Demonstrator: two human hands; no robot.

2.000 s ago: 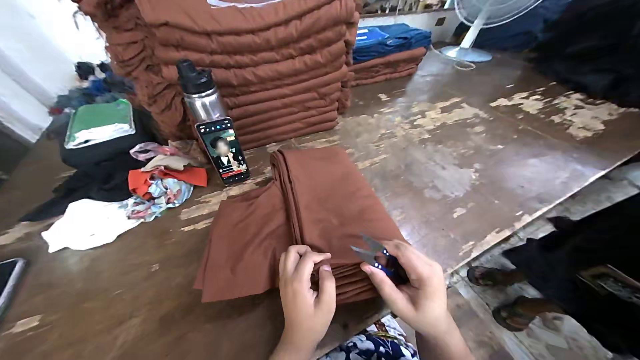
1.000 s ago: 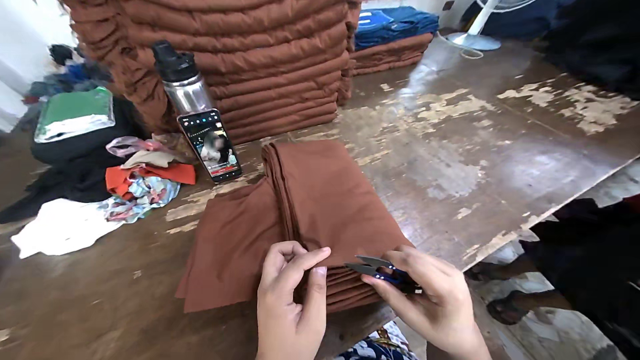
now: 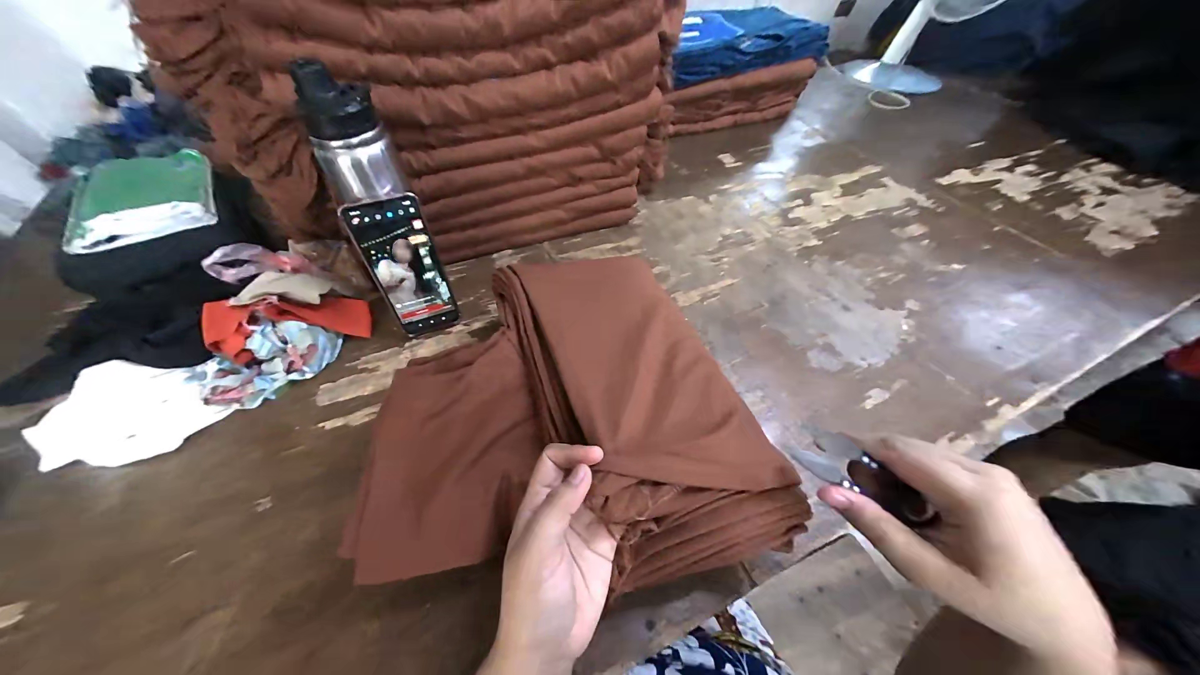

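Observation:
A folded stack of brown cloth pieces point(image 3: 656, 375) lies on the worn wooden table, with a layer spread out to its left. My left hand point(image 3: 561, 544) pinches the edge of the top cloth at the near side, thumb against forefinger. Thread snips point(image 3: 867, 478) with a dark handle are in my right hand point(image 3: 975, 525), just right of the stack's near corner. Their blades point left, parted and a little blurred, and touch no cloth. Frayed edges of several layers show below the top piece.
Behind stand a tall pile of brown cloth point(image 3: 525, 122), a metal bottle point(image 3: 352, 141) and a phone point(image 3: 403, 267) leaning on it. Cloth scraps point(image 3: 281, 347) lie left. Blue folded cloth point(image 3: 750, 42) and a fan base point(image 3: 891, 75) are at the back. The table edge point(image 3: 1059, 375) runs along the right.
My right hand with the snips has moved right, away from the cloth edge beside my left hand. My left hand stays at the near edge of the stack.

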